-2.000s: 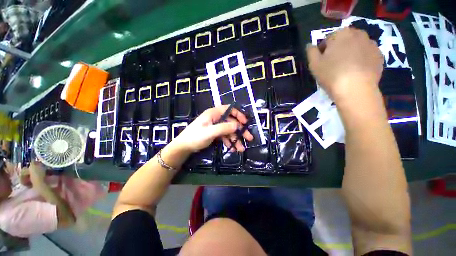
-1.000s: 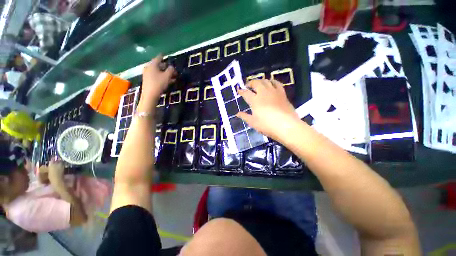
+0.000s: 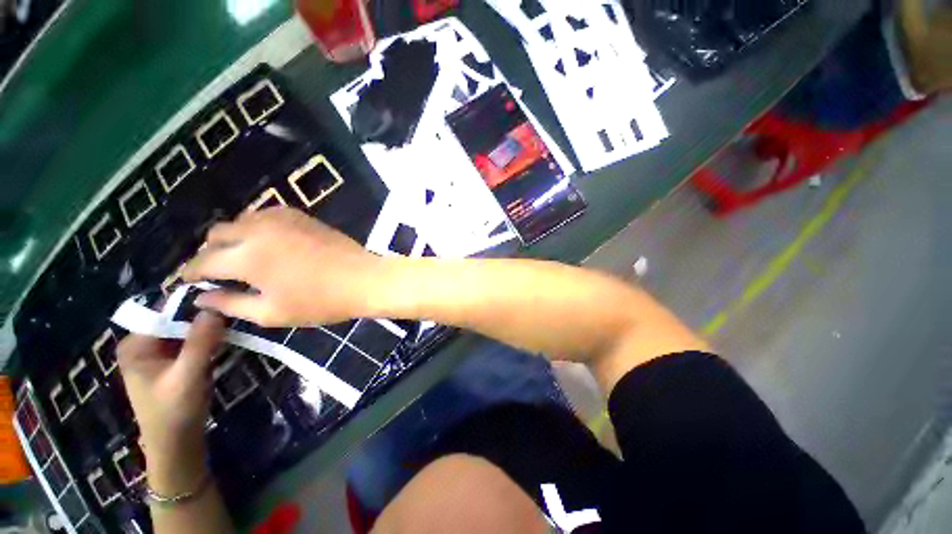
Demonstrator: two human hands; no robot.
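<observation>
The die-cut sticker sheet (image 3: 341, 358), white-edged with dark squares, lies slanted over the glossy black blister tray (image 3: 167, 235). Its left end is bent up. My left hand (image 3: 172, 381) pinches the sheet near that end between thumb and fingers. My right hand (image 3: 287, 266) is over the tray with its fingertips at the sheet's raised end; whether they pinch a small piece cannot be told. Tray pockets show cream-gold rectangular frames (image 3: 315, 179).
Right of the tray lie white liner sheets (image 3: 428, 198) with a black scrap heap (image 3: 399, 92) and a lit smartphone (image 3: 517, 162). More liners (image 3: 595, 89) lie farther right. An orange packet (image 3: 10, 433) and spare sticker sheet (image 3: 52, 459) are at the left edge. A red stool (image 3: 772, 167) stands beyond the bench.
The view has turned toward the right. My left hand has come from the tray's far left side to the sheet. My right hand stays by the sheet, whose end is now lifted.
</observation>
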